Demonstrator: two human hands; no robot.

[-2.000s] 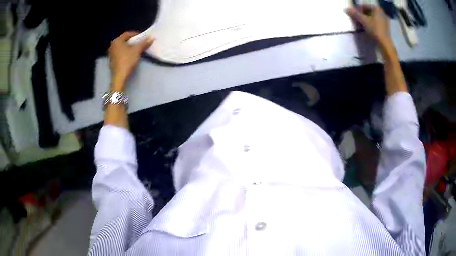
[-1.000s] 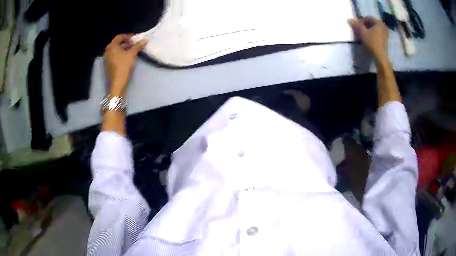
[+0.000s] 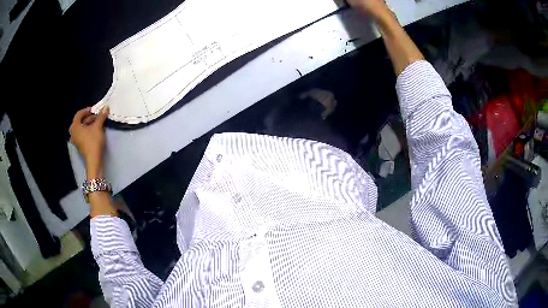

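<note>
A large white paper pattern with pencilled lines and a curved lower edge lies on black cloth, on the pale cutting table. A thin dark rim of cloth shows along the curve. My left hand pinches the pattern's pointed lower left corner between thumb and fingers. My right hand is at the pattern's right end at the top edge of the picture; its fingertips are partly cut off, so its grip is hard to see.
Black cloth strips lie at the table's left. The table's front edge runs diagonally before me. Small dark scraps lie near it. Below are mixed scraps, a pale piece and a red item at the right.
The view has turned and shifted, so the pattern and table edge now slope up to the right. More pattern markings show. My left hand is still at the same corner.
</note>
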